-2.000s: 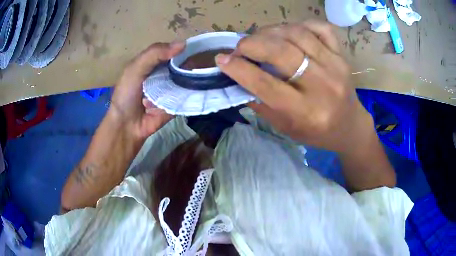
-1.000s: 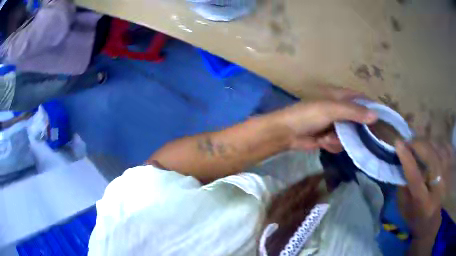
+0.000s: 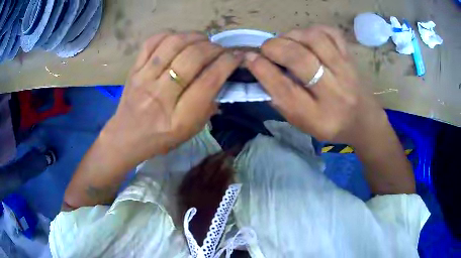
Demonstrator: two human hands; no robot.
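A brimmed ring point(image 3: 243, 92) with a white collar, a dark band and a pale pleated brim is held upright above the table's front edge. My left hand point(image 3: 174, 88) grips its left side and my right hand point(image 3: 311, 83) grips its right side. Both thumbs and forefingers meet at the near part of the collar, over the band. My fingers hide both sides of the ring and much of the band.
Grey rings point(image 3: 76, 30) lean in overlapping rows at the table's back left. At the right lie a white bottle point(image 3: 372, 29), a light-blue tool point(image 3: 417, 55) and crumpled white scraps point(image 3: 429, 34). A red stool point(image 3: 44, 107) stands below left.
The view swung left, then came back to the table. My left hand has moved from under the brim's left side to over the collar, opposite my right hand.
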